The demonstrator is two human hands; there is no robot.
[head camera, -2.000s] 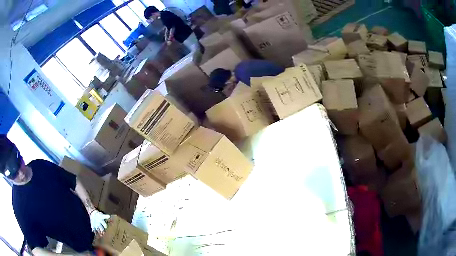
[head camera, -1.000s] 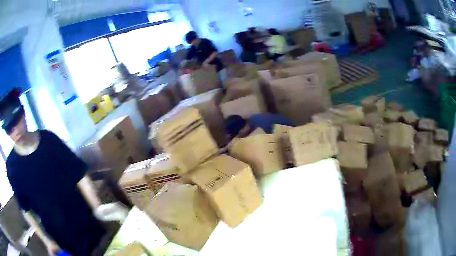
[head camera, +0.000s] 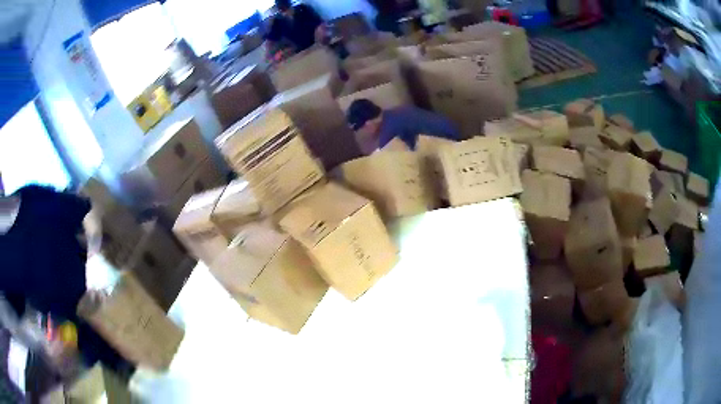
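Note:
Neither of my hands is in the picture. A large white table (head camera: 427,316) lies in front of me, its top glaring. Several closed brown cartons stand on its far left part: one tilted carton (head camera: 340,245) with print on its side, a plain carton (head camera: 273,276) beside it, and a striped carton (head camera: 273,158) on top behind them. At the left edge a person in black (head camera: 43,245) holds a carton (head camera: 133,322) at the table's left side. An orange and yellow item (head camera: 62,331), blurred, is near that person's hand.
More cartons (head camera: 482,170) line the table's far edge; a bent-over person in dark blue (head camera: 415,125) is behind them. Many small cartons (head camera: 593,237) are heaped right of the table. A crumpled clear plastic bag (head camera: 654,347) and a red item (head camera: 551,367) lie at the lower right.
The view has swung and tilted. The plain carton now stands beside the tilted one, where it was absent two seconds ago. The person at left has leaned down and now holds another carton.

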